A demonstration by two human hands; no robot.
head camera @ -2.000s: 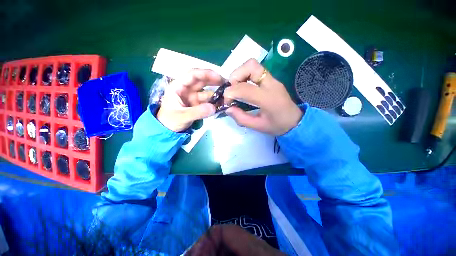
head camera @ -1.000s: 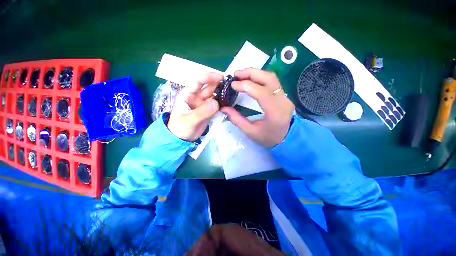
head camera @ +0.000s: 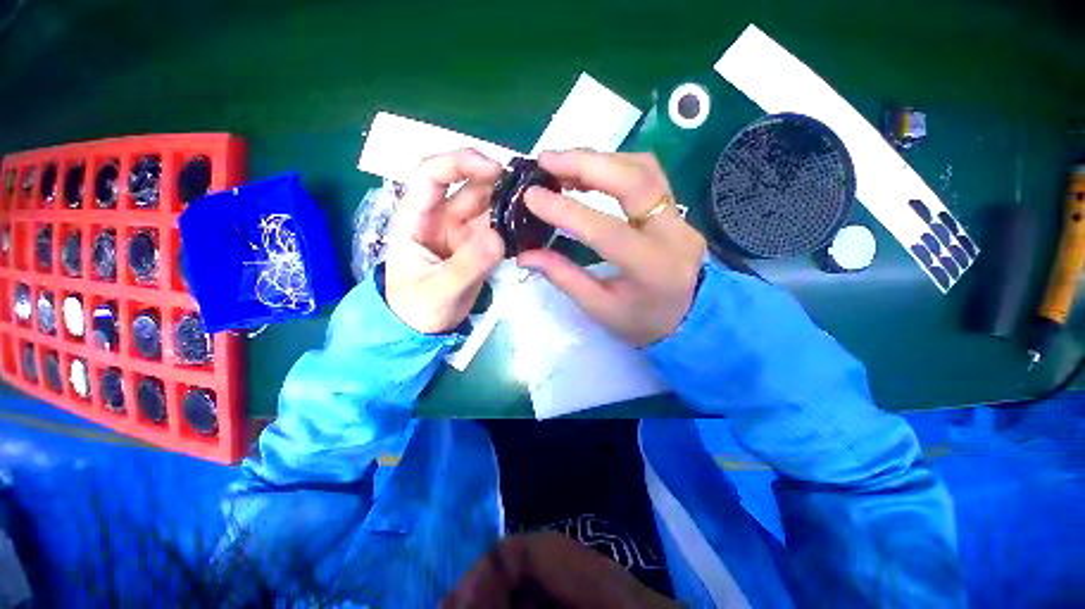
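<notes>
A black, glossy, round watch case (head camera: 519,208) is held up above the white paper sheet (head camera: 583,357), between my two hands. My left hand (head camera: 443,244) grips its left edge with thumb and fingers. My right hand (head camera: 625,244), with a ring on one finger, has its fingertips on the case's right side and its thumb low at the edge. The fingers hide parts of the case, and its inner detail is too small to tell.
Left: red compartment tray (head camera: 234,410) with round units, blue box (head camera: 220,280) with white loops, clear plastic bag (head camera: 372,226). Right: tape roll (head camera: 689,106), dark mesh-like disc (head camera: 782,187), white disc (head camera: 852,248), white strip (head camera: 821,101) with black pads, orange screwdriver (head camera: 1062,256).
The case was edge-on and mostly covered by the fingers two seconds ago; it has been turned and shows more of its round shape. Both hands stay on it.
</notes>
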